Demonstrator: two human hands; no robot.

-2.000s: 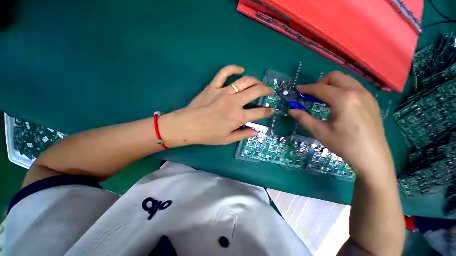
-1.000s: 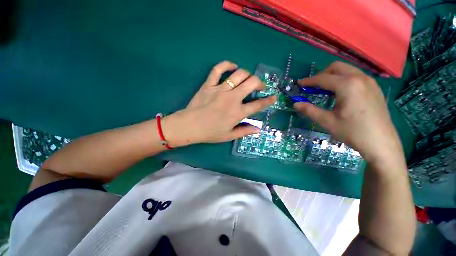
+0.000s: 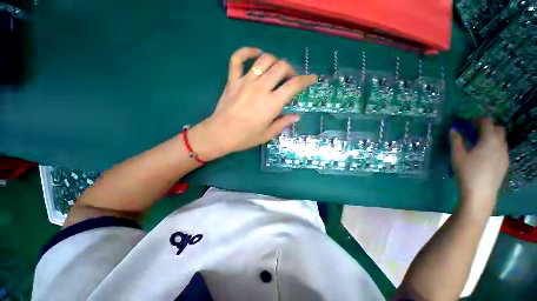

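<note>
Two green board panels with silver parts lie in clear holders on the mat, an upper panel and a lower panel. Thin spiral wires stick up from the far edge of each. My left hand is at the left end of the panels, fingers apart, a fingertip on or just over the upper panel's left end. It appears to hold nothing. My right hand is off the panels' right end, blurred, with the blue-handled cutters at its fingers. The cutters' jaws cannot be made out.
A thick red stack lies at the far side. Piles of dark green boards stand at the right. A white bin of small boards is at the lower left. A pale flat surface shows below the bench edge.
My right hand has moved right with the cutters, off the upper panel, uncovering both panels. My left hand stays at their left end. The whole view has shifted and turned somewhat.
</note>
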